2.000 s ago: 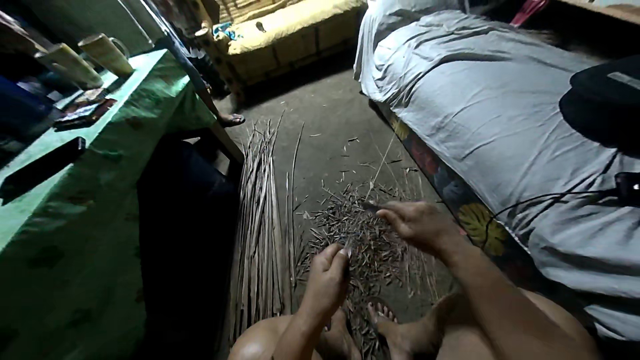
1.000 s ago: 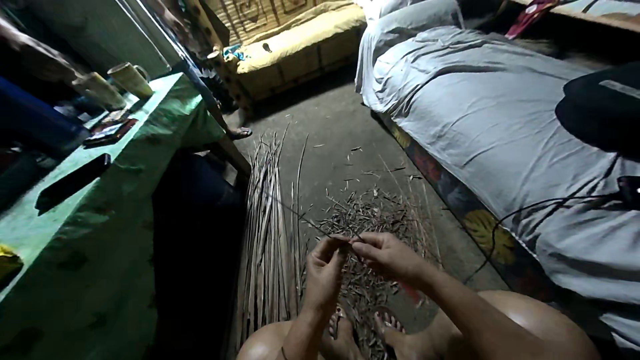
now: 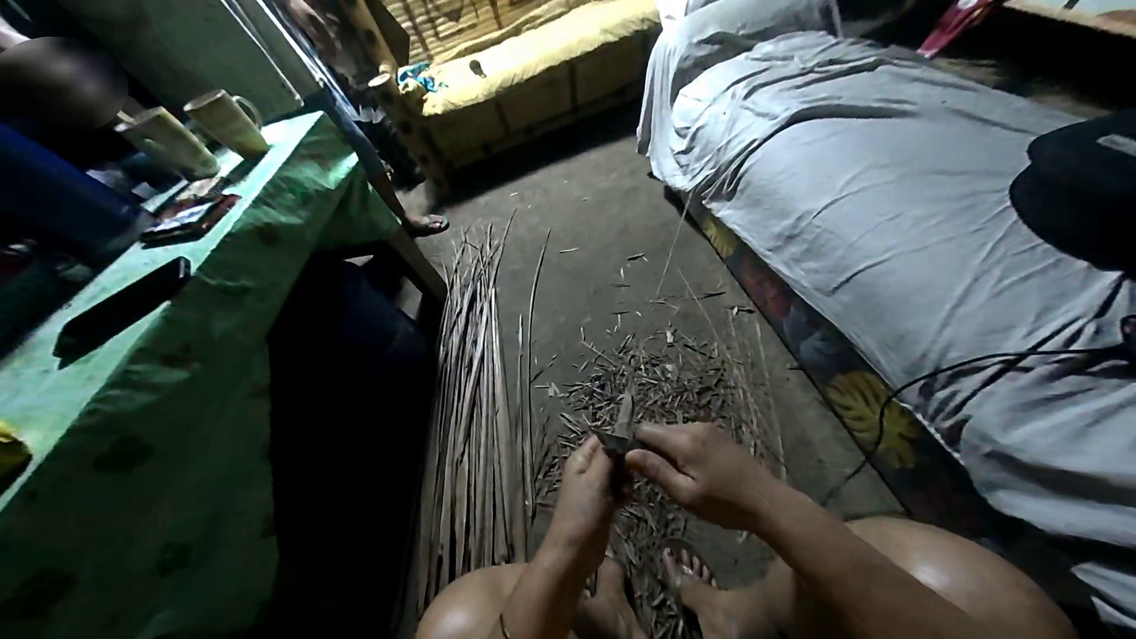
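My left hand (image 3: 593, 484) is closed around something whose blade-like tip (image 3: 627, 414) points up and away between my hands; it looks like a knife, but which hand grips its handle is hidden. My right hand (image 3: 701, 466) touches it from the right, thumb and fingers pinched on a small dark piece (image 3: 614, 440). Beneath both hands, short brown scraps (image 3: 661, 377) are scattered on the floor around my feet. A bundle of long thin dry sticks (image 3: 475, 417) lies to the left of my hands, and thin pale strands (image 3: 765, 399) lie on the right.
A table with a green cloth (image 3: 204, 355) stands at left, bearing mugs (image 3: 226, 122) and a black case (image 3: 122, 309). A bed with a grey sheet (image 3: 825, 195) is at right, with a black cable (image 3: 967, 359) across it. Another person's foot (image 3: 426, 224) shows behind the table.
Two seconds ago my hands were apart; they are now together. The long thin stick seen extending left from my hands one second ago no longer shows there.
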